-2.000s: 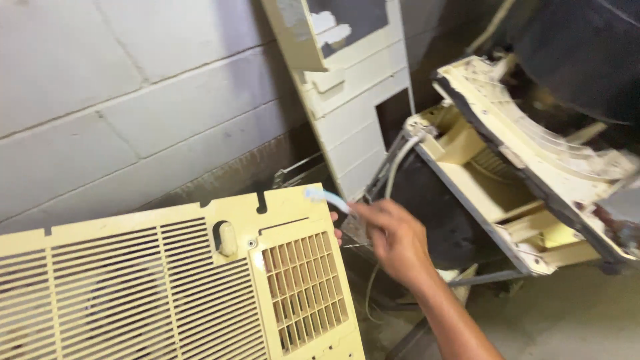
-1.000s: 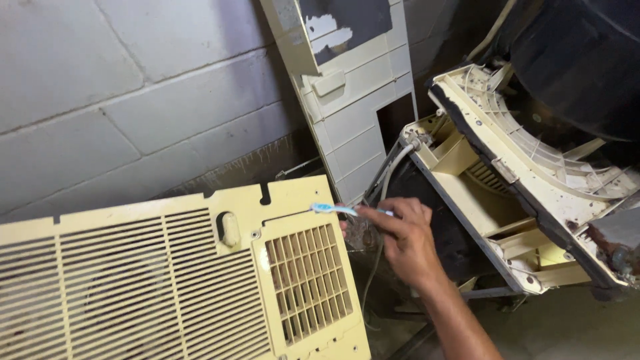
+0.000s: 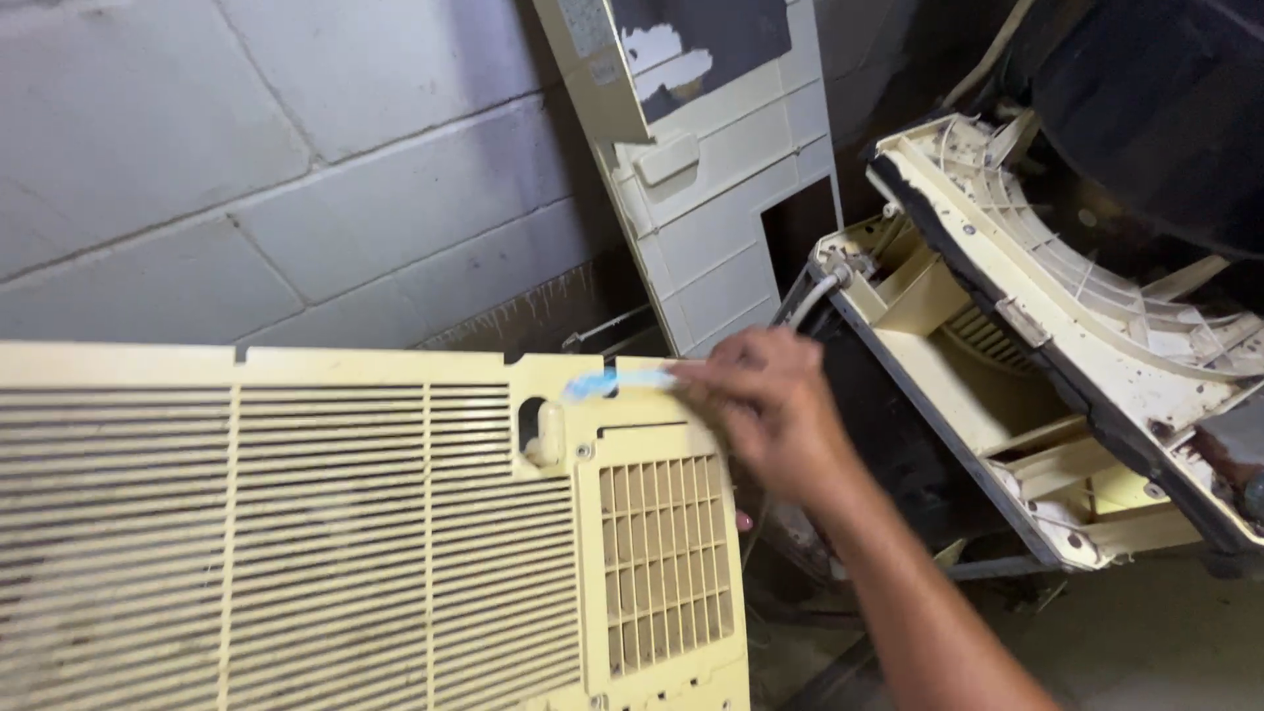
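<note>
My right hand [image 3: 775,405] grips a blue and white toothbrush [image 3: 622,380], its blurred bristle head over the top edge of a cream plastic grille panel [image 3: 583,513], close to a notch and an oval opening. Long louvre slots fill the panel's left part, and a square grid vent [image 3: 667,563] is at its right. Of my left hand [image 3: 745,519] only a fingertip shows, at the panel's right edge; the rest is hidden behind the panel.
A white plastic panel [image 3: 711,217] leans by the painted block wall [image 3: 415,237]. To the right stands a dirty cream plastic housing [image 3: 987,365] with a large black round part [image 3: 1155,118] above it. A grey hose [image 3: 812,296] runs along the housing's corner.
My right hand has moved the toothbrush left along the panel, from near its top right corner to beside the oval opening. The panel is now tilted less in view.
</note>
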